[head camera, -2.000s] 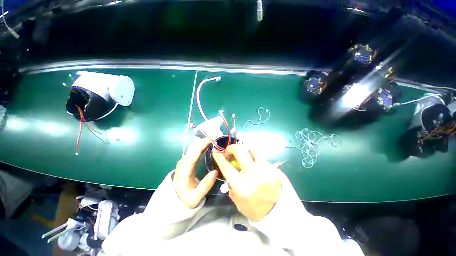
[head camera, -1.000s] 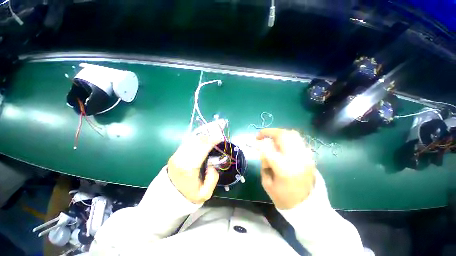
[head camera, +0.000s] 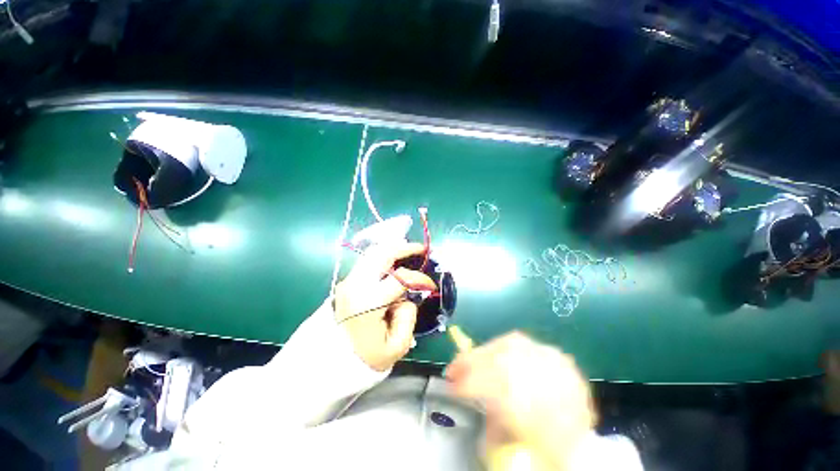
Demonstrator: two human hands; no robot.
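A camera housing [head camera: 446, 296] with a dark round open end is held over the green belt. My left hand [head camera: 373, 308] grips its left side, with fingers at the opening. Red wires [head camera: 425, 235] stick out above the opening. The white bracket [head camera: 385, 232] lies behind the hand, and its white tail cable [head camera: 367, 179] curves away on the belt. My right hand [head camera: 530, 391] is blurred, lower right of the housing and apart from it. A yellow piece [head camera: 460, 338] shows at its fingertips; whether it is a tool or finger cot I cannot tell.
A white housing [head camera: 170, 138] with red wires lies at left. Dark camera modules [head camera: 672, 118] cluster at upper right, and another wired housing [head camera: 797, 235] is at far right. Thin tangled thread [head camera: 564, 276] lies right of centre. Jumbled camera parts [head camera: 175, 400] are below left, beyond the belt edge.
My right hand has moved from the housing's opening out to the right, then down toward my body. My left hand stays on the housing. The yellow piece now shows at the right fingertips.
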